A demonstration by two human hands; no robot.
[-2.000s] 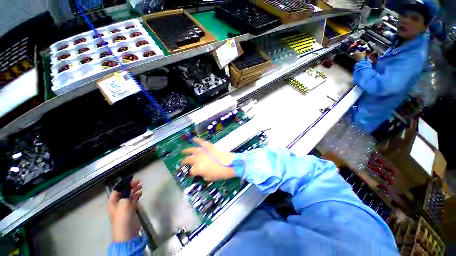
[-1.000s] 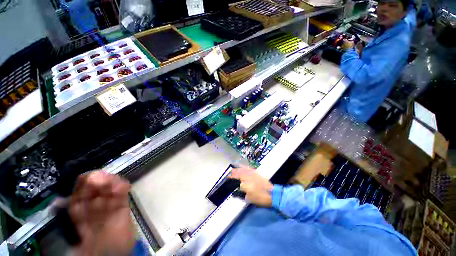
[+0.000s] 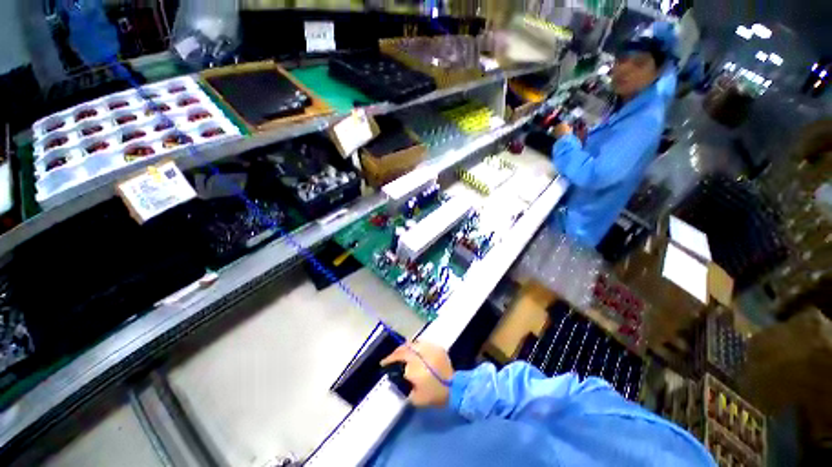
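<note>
The green circuit board (image 3: pixel 373 243) lies on the line in the middle of the view, with a long white bar (image 3: pixel 438 226) across it and many small parts. My right hand (image 3: pixel 420 372) is at the front rail, at the near edge of a dark flat pad (image 3: pixel 368 363). Its fingertips are curled, with something black at them; whether it grips the pad or rail is unclear. My left hand is out of the picture.
Parts shelves run behind, with a white tray of reddish rings (image 3: pixel 128 134) and black bins (image 3: pixel 315 182). A blue coiled cord (image 3: pixel 342 290) crosses the view. Cartons (image 3: pixel 516 319) stand at right. A person in a blue smock (image 3: pixel 613 155) stands farther along.
My right hand has left the circuit board for the front rail. The board has shifted along the line, away from me. My left hand has gone out of view. The camera view has also turned.
</note>
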